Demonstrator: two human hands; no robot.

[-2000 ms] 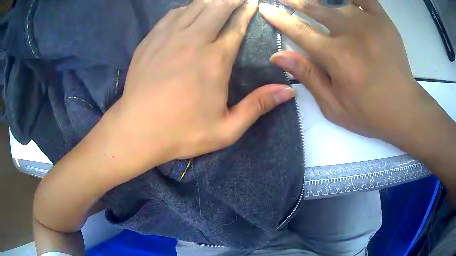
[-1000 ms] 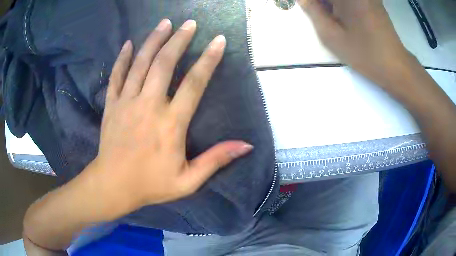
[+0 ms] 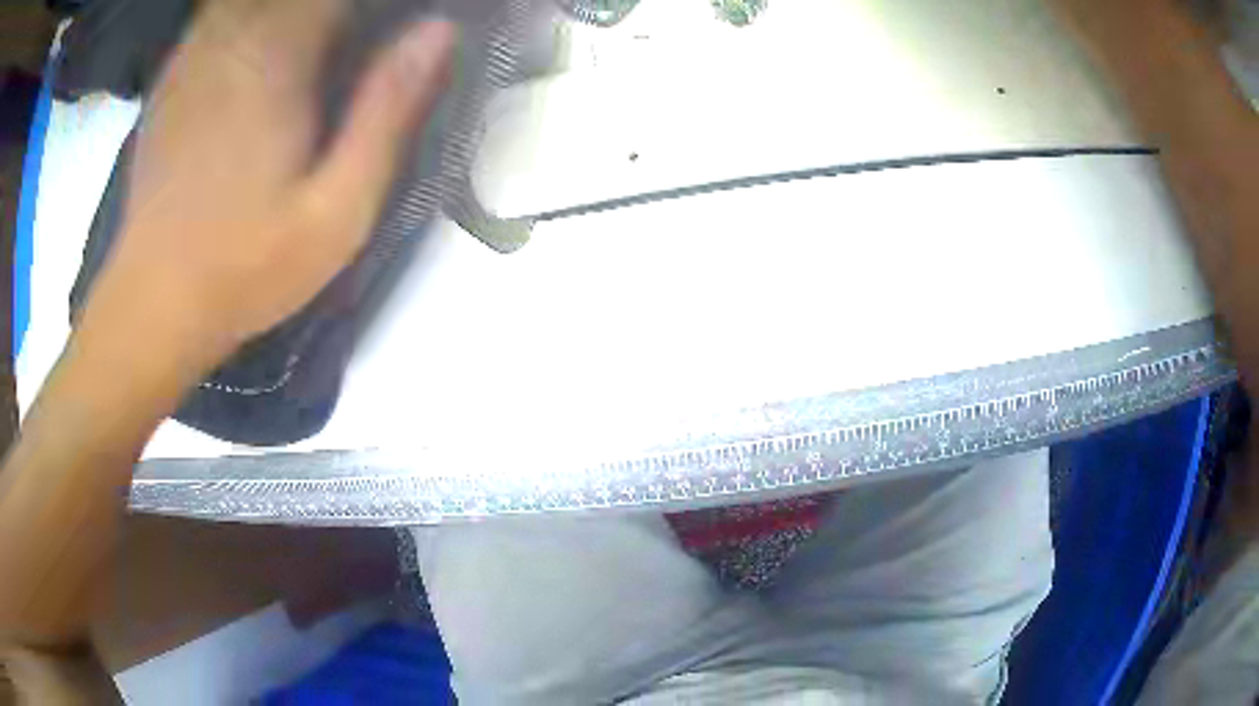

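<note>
The dark grey garment (image 3: 283, 372) lies bunched at the left of the white table, blurred. A blurred ridged line, apparently the zipper teeth (image 3: 431, 179), runs along its right edge. My left hand (image 3: 256, 179) is on top of the garment, blurred, with its thumb stretched over the cloth. Its other fingertips are unclear, so whether it grips the cloth cannot be told. My right hand is out of the picture past the top edge; only the forearm shows at the upper right.
The white table (image 3: 828, 262) has a dark seam and a ruler strip (image 3: 773, 462) along its curved front edge. Small metal parts (image 3: 597, 11) are cut off at the top edge. A blue bin (image 3: 1125, 552) stands below right. The wearer's lap in light grey trousers is below.
The garment has moved left with my left hand, off the middle of the table and off the lap. My right hand has moved up out of the picture.
</note>
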